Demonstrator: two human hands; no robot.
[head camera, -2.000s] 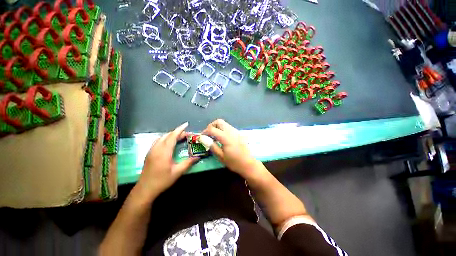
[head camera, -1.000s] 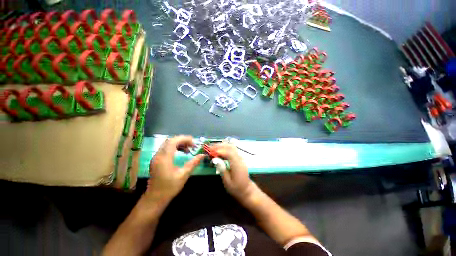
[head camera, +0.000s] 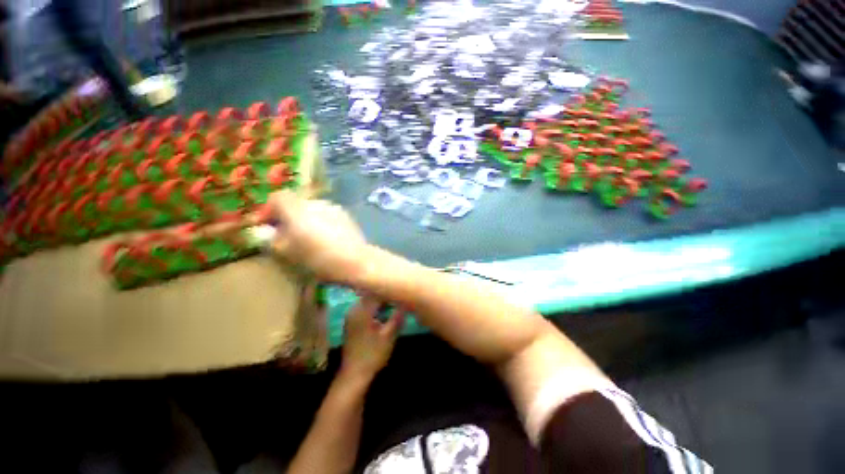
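Observation:
The picture is blurred. My right hand (head camera: 320, 239) reaches across to the cardboard tray (head camera: 199, 324) at left. Its pinched fingertips, with a pale covering on one, are on the right-end piece of the front row of green board assemblies with red loops (head camera: 176, 255). My left hand (head camera: 371, 338) is below my right forearm at the bench edge, fingers curled around a small dark spot, perhaps the jig; its grip is unclear. Loose silver metal frames (head camera: 454, 139) are heaped mid-bench. More green-red board assemblies (head camera: 602, 148) lie right of the heap.
Full rows of green-red pieces (head camera: 176, 167) cover the back of the cardboard. A thin dark tool (head camera: 477, 274) lies on the shiny green edge strip (head camera: 630, 278). A small group of red pieces (head camera: 602, 13) is at the far back. Blurred items stand at back left.
My right hand has moved from the bench edge left to the front row on the cardboard. My left hand has stayed near the bench edge, lower. The view has shifted left.

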